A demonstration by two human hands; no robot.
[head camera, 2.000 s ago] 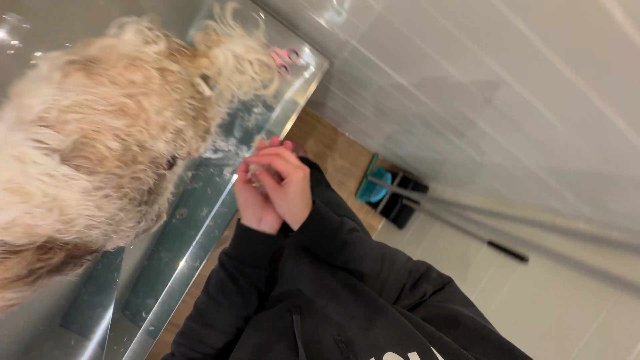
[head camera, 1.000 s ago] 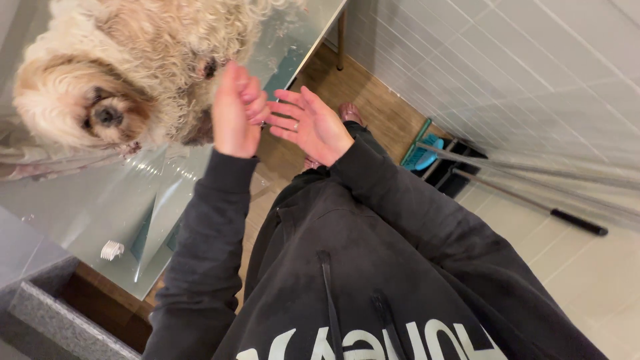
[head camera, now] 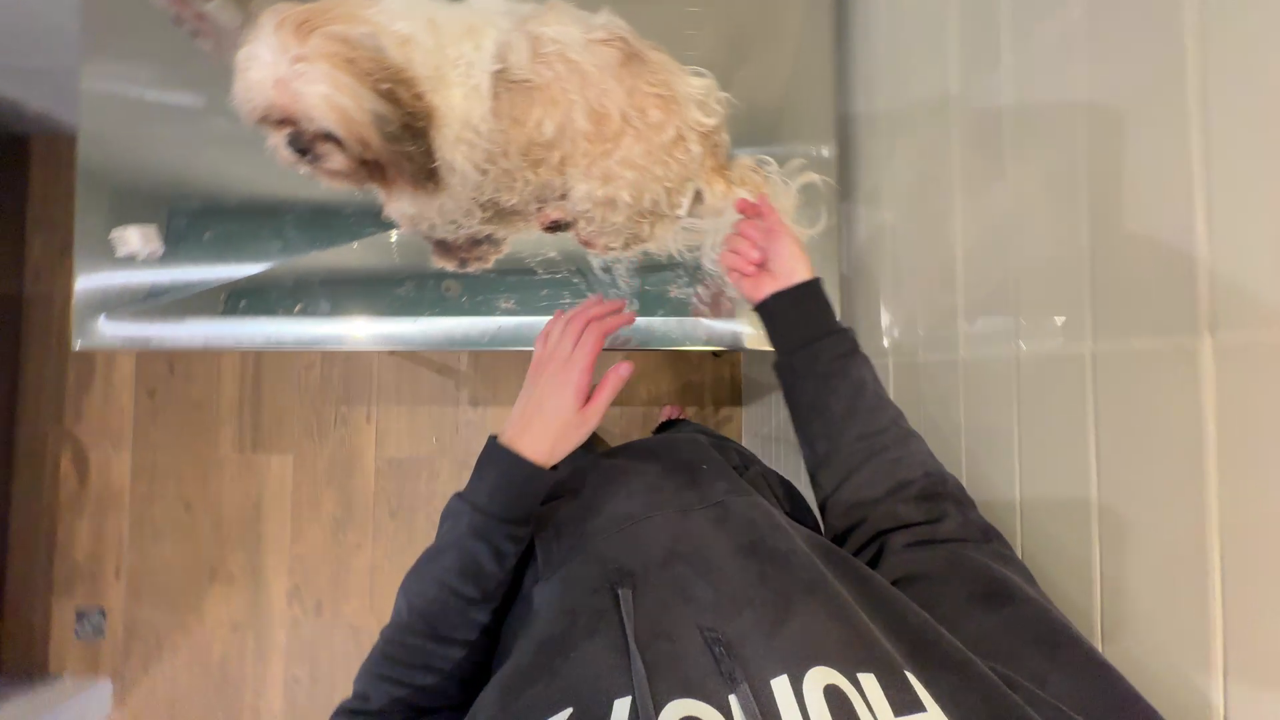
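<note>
A curly cream and tan dog (head camera: 590, 120) is on a shiny metal table (head camera: 420, 332), its head toward the left. Loose pale hair (head camera: 615, 275) lies on the tabletop below its belly and rear. My left hand (head camera: 575, 375) reaches over the table's front edge with its fingers apart, and nothing shows in it. At the dog's tail (head camera: 795, 190) is my right hand (head camera: 762, 250), its fingers curled; whether it grips some of the tail hair cannot be told.
A small crumpled white piece (head camera: 137, 242) lies at the table's left end. Wall panels (head camera: 1040, 300) rise close on the right. Below the table edge is a wooden floor (head camera: 200, 500), with a small dark square (head camera: 90, 623) on it.
My hands, close together in both earlier frames, are now apart: the right one has moved to the dog's tail, the left one to the table's edge. The view has turned.
</note>
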